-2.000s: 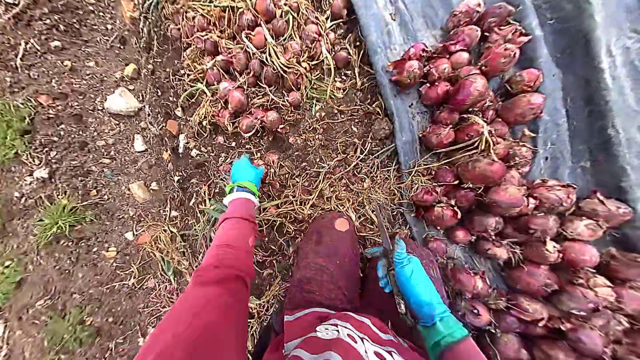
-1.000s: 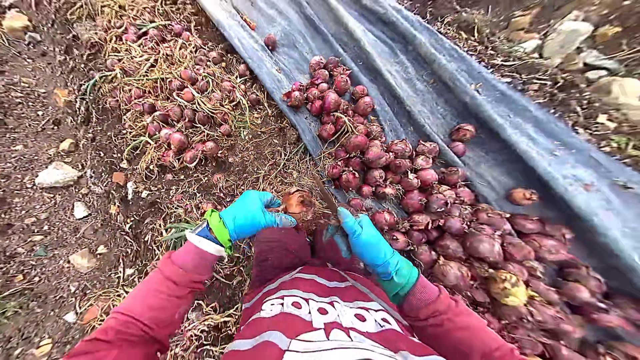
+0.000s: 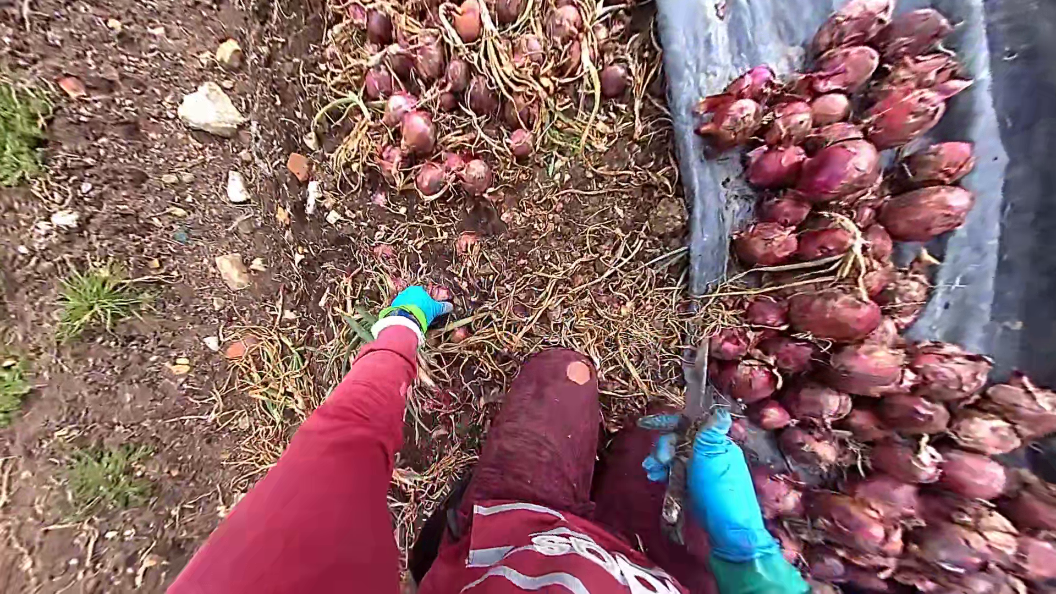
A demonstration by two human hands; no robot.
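My left hand point(image 3: 419, 305), in a blue glove, reaches down to the soil among dry stalks, against a small red onion point(image 3: 439, 292); its fingers are mostly hidden, so a hold cannot be told. In my right hand point(image 3: 716, 466), also gloved in blue, is a knife point(image 3: 697, 388) with its blade pointing away from me, beside the heap of trimmed red onions point(image 3: 833, 318). Ahead of my left hand lies a pile of red onions with dry tops attached point(image 3: 454, 91).
Dark plastic sheeting point(image 3: 709, 198) runs under the onion heap at the right. Stones, one of them large and pale point(image 3: 210, 110), and grass tufts point(image 3: 101, 299) dot the soil at the left. Loose dry stalks point(image 3: 577, 305) cover the ground before my knees.
A second ago my left hand held an onion near the knife in front of my knees; now it is down at the ground on the left, without that onion visible. The view has swung left.
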